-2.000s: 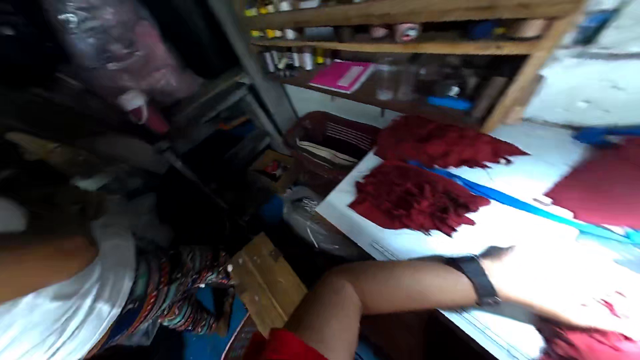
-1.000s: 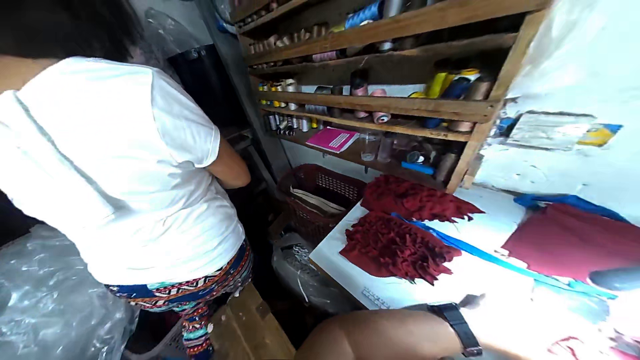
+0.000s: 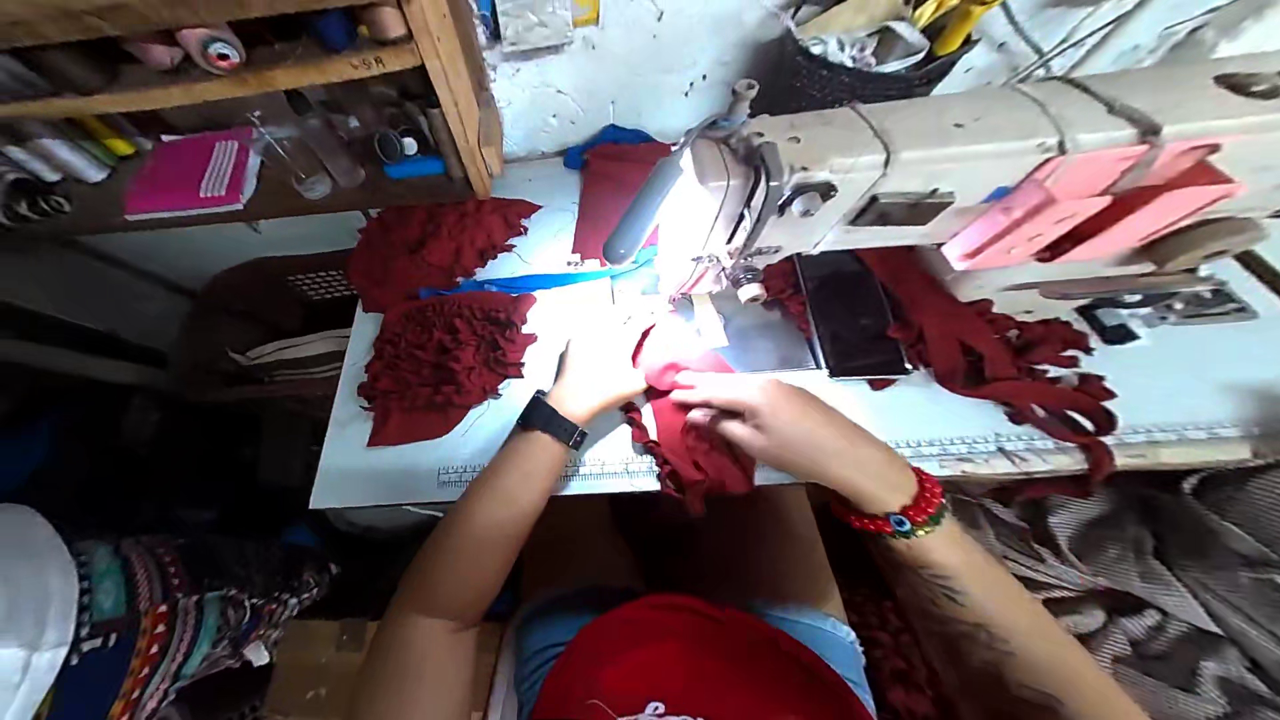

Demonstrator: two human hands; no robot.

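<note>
My left hand (image 3: 598,375), with a black watch at the wrist, lies on the white sewing table at the left edge of a dark red fabric piece (image 3: 695,440); glare hides its fingertips. My right hand (image 3: 745,415), a red bead bracelet at its wrist, rests on that fabric with fingers bent; whether they pinch it is unclear. The fabric runs up to the needle area of the sewing machine (image 3: 830,170), where the lamp light washes out detail. Two ruffled dark red pieces (image 3: 445,360) lie left of my hands, with a blue strip (image 3: 540,283) near them.
Dark red strips (image 3: 985,350) lie under and right of the machine arm. A measuring tape (image 3: 1080,437) runs along the table's front edge. Wooden shelves (image 3: 230,90) with thread spools stand at the back left, above a brown basket (image 3: 260,320). A person in patterned trousers (image 3: 150,620) is at the lower left.
The view has swung strongly right and down, bringing the sewing machine and my right hand into sight. The other person, large at the left a second ago, now shows only at the lower left edge.
</note>
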